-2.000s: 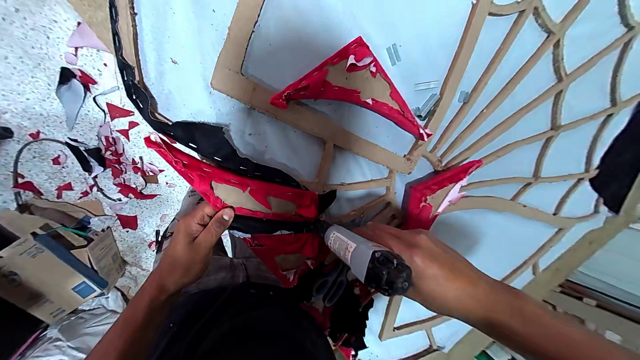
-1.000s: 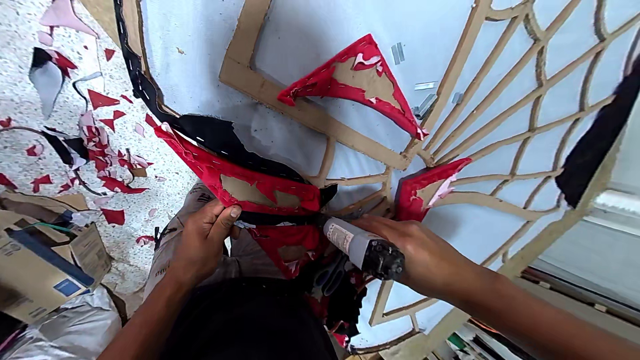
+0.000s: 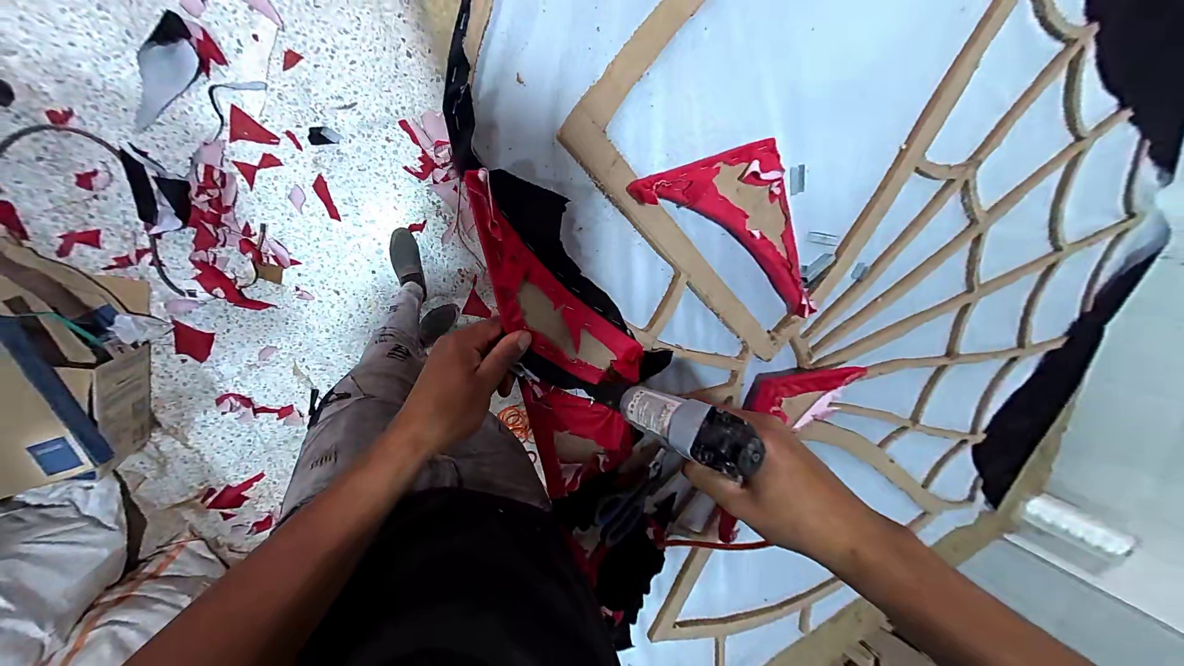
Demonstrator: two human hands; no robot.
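Note:
My left hand [image 3: 467, 384] pinches the lower left edge of a long curved piece wrapped in red fabric [image 3: 546, 301], its tan backing bare in the middle. My right hand [image 3: 772, 481] grips a grey and black pneumatic stapler [image 3: 680, 425], whose nose meets the lower right end of that piece. Black fabric [image 3: 536, 217] with a row of staples lies along the piece's upper side. Another red-covered piece [image 3: 578, 435] is below, partly hidden. A red-covered curved triangle [image 3: 731, 208] and a smaller red-covered piece [image 3: 800, 393] lie to the right.
A large panel with tan web-like strips [image 3: 985, 222] over a pale surface fills the right side. Scissors [image 3: 624, 509] lie among dark scraps near my body. Red fabric scraps [image 3: 217, 277] litter the speckled floor at left, beside a cardboard box [image 3: 120, 398] and white sacks [image 3: 65, 555].
The view has shifted toward the floor, and my shoe now shows. Both hands remain at the same red-covered piece, with the stapler still at its right end.

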